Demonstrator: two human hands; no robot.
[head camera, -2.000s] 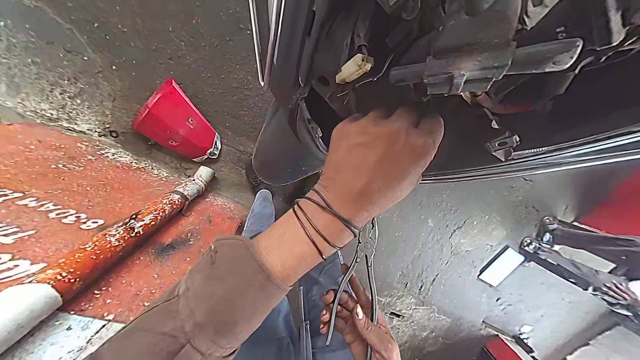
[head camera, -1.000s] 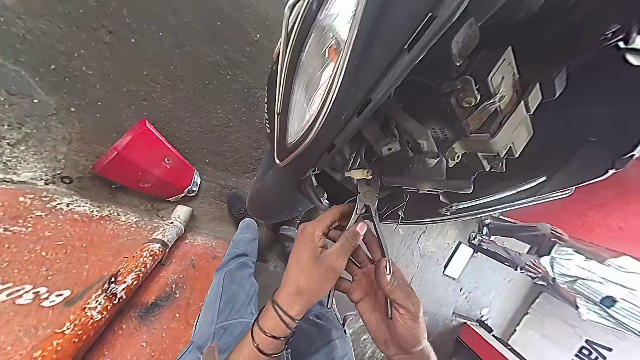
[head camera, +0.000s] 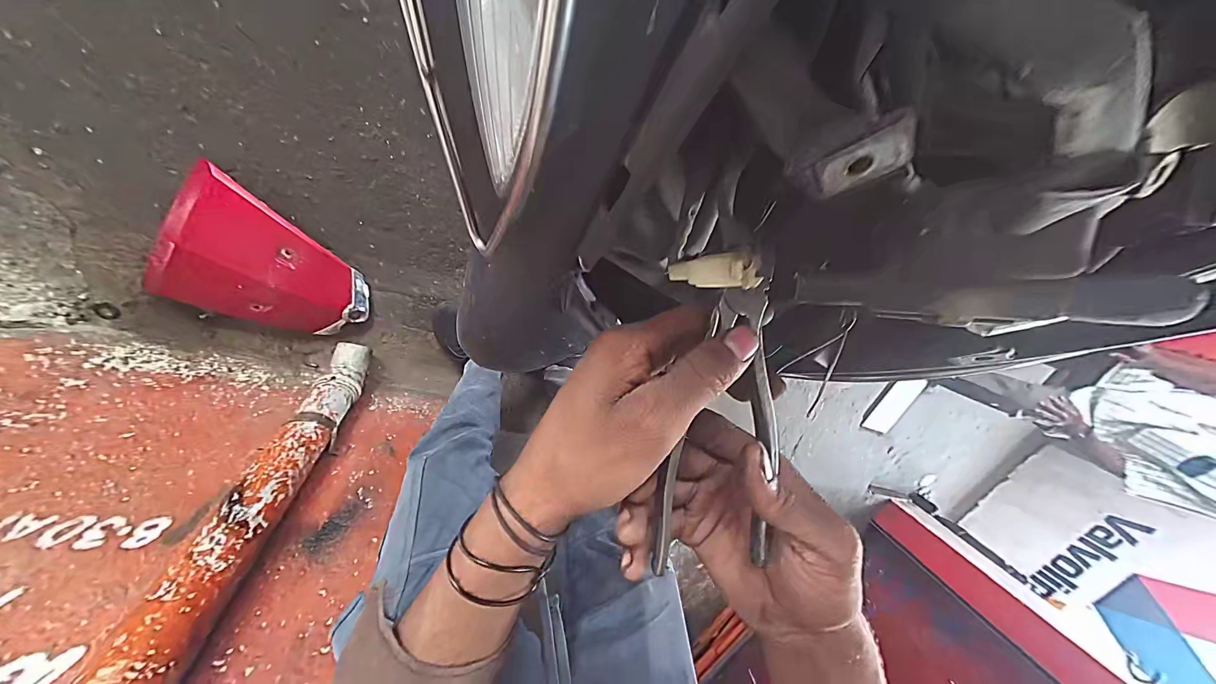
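Metal pliers (head camera: 763, 408) point upward between my hands, handles spread, their jaws just below a cream plastic connector (head camera: 714, 271) under the dark vehicle's body panel. My right hand (head camera: 779, 532) is closed around the handles from below. With dark bands on its wrist, my left hand (head camera: 627, 408) has its thumb and fingers at the pliers' head and the connector's lower side; whether it pinches a wire there cannot be told. Thin wires (head camera: 836, 356) hang right of the pliers. A chrome-edged headlight (head camera: 503, 95) is at the upper left.
A red plastic part (head camera: 252, 256) lies on the floor at left, near a worn orange-painted pole (head camera: 256, 513). A metal bracket (head camera: 860, 161) sits above the connector. Another person's hand (head camera: 1059, 415) and striped clothing show at right, near a Valvoline box (head camera: 1064, 513).
My left hand, raised inside the vehicle's front two seconds ago, has come down to the pliers' head. The pliers' jaws have moved up near the connector. The view has shifted.
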